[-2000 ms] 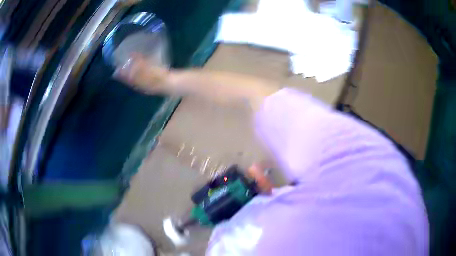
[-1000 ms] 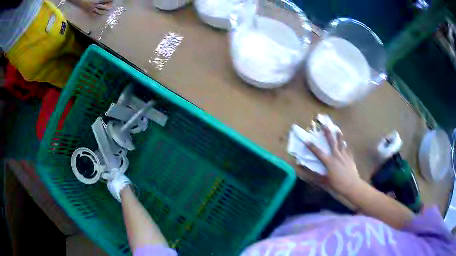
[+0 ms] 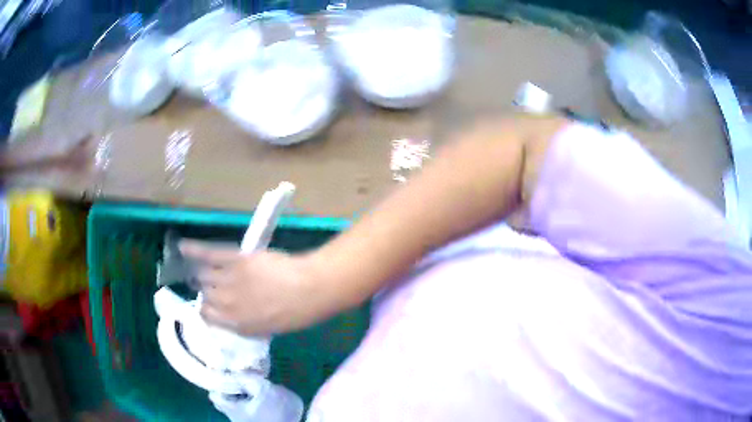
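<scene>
A white plastic collar with handle (image 3: 177, 334) is held tilted over the green crate; its long arm rises past the crate's rim. My bare right hand (image 3: 260, 288) is closed over the part from above. White material shows under the palm; blur hides whether it is cloth or glove. My left hand in a white glove (image 3: 260, 402) is low in the picture at the part's lower end, closed on it, partly cut off and blurred. The green crate (image 3: 165, 218) lies below both hands. Another greyish-white part (image 3: 175, 262) shows inside it, behind my right fingers.
Several clear kettle-like bodies with white lower parts (image 3: 284, 92) stand along the back of the cardboard-covered bench (image 3: 346, 177). Another (image 3: 647, 82) stands at the right, near a small white object (image 3: 534, 97). Another person's blurred arm (image 3: 49, 162) reaches in at left, above a yellow crate (image 3: 41, 247).
My right hand has moved left from the cloth on the bench to over the crate. My left hand has come in from the crate's far side with a collar part. The view has turned.
</scene>
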